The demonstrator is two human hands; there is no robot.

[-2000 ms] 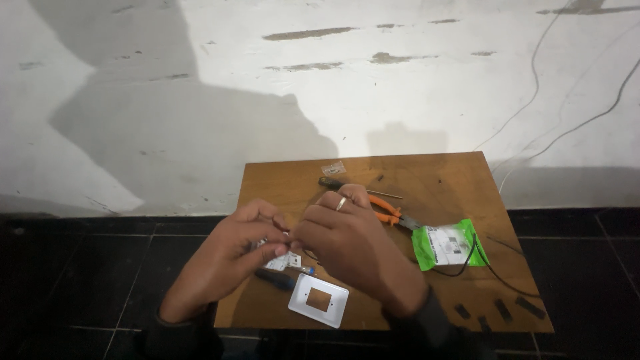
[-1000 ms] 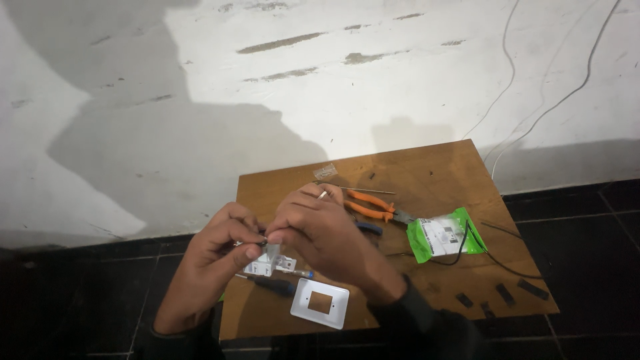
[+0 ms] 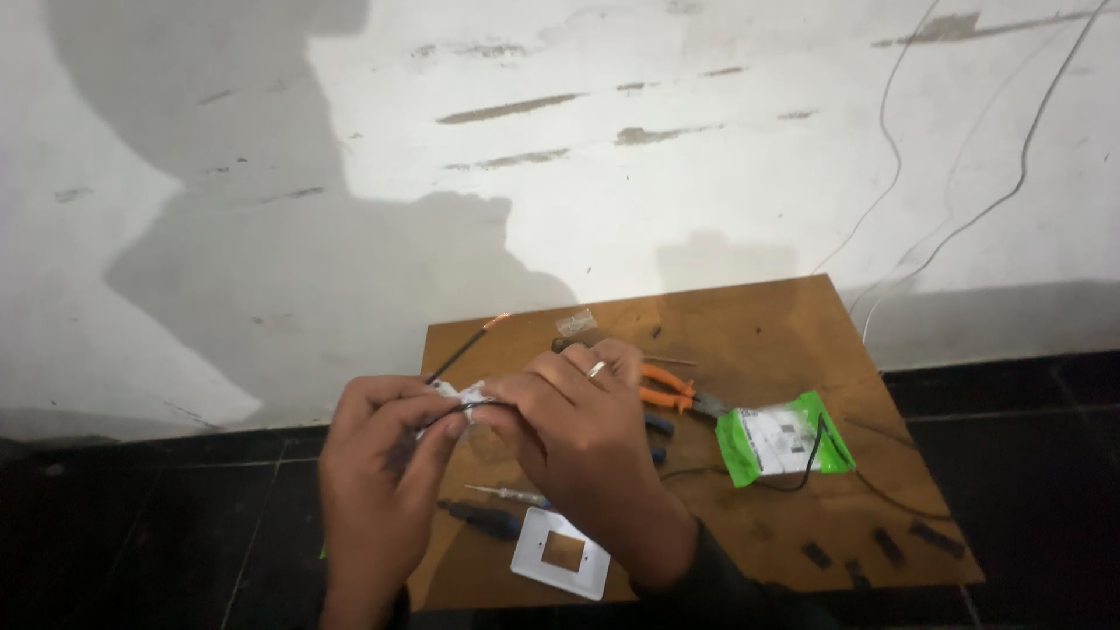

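My left hand (image 3: 385, 464) pinches a black insulated wire (image 3: 457, 354), whose stripped copper end points up to the right above the fingers. A white piece (image 3: 455, 398), partly hidden by the fingers, is held between both hands. My right hand (image 3: 569, 420), with a ring on one finger, grips a dark length of wire at the fingertips of my left hand. Below them on the wooden board lie a white faceplate (image 3: 522, 573) with a square opening, a clear-handled screwdriver (image 3: 512, 495) and a dark blue-handled tool (image 3: 486, 520).
Orange-handled pliers (image 3: 669, 389) lie right of my right hand, beside a green and white packet (image 3: 779, 442) crossed by a black cable (image 3: 814, 464). Several short black pieces (image 3: 888, 544) sit near the board's right front corner. Thin cables (image 3: 1019, 175) hang along the wall.
A black wire with a bare copper end now stands out above my left hand. The white piece, earlier below my fingers, is now up between my hands.
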